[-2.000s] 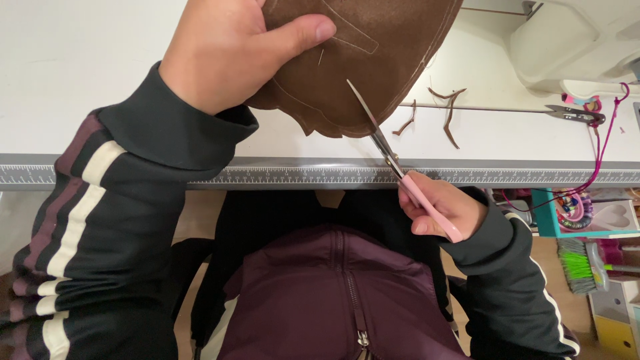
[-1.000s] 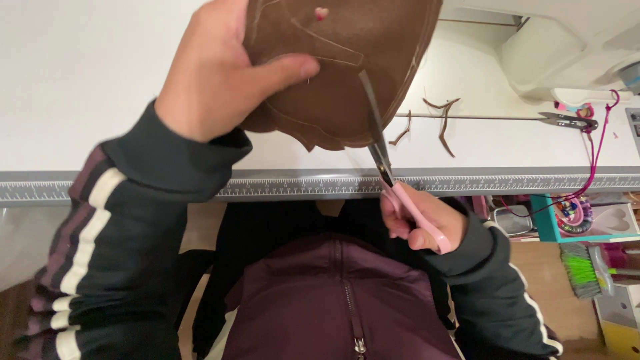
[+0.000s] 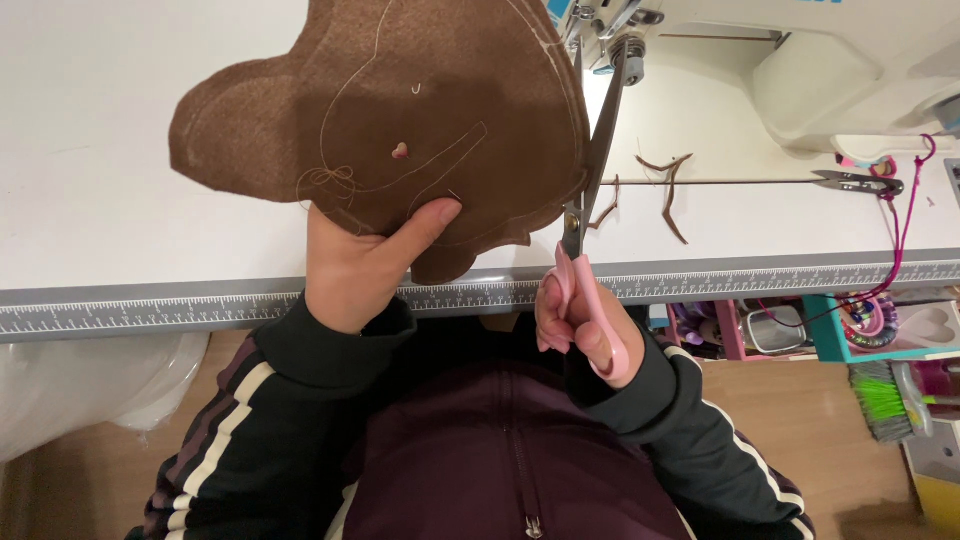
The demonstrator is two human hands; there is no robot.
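A brown felt piece, stitched in pale thread near its edge, is held up over the table by my left hand, thumb on top and fingers hidden beneath. It bears a small heart, a looped thread and a rounded lobe at the left. My right hand grips pink-handled scissors. Their blades are parted at the right edge of the felt, pointing away from me. Thin brown offcuts lie on the table right of the blades.
A sewing machine stands at the back right. Thread snips with a magenta cord lie near it. A ruler strip runs along the table's front edge. Below at right are a teal tray and a green-bristled brush.
The felt has been turned and shifted, so its left lobe and looped thread now show. The scissors, earlier over or near its lower edge, now have opened blades at its right edge.
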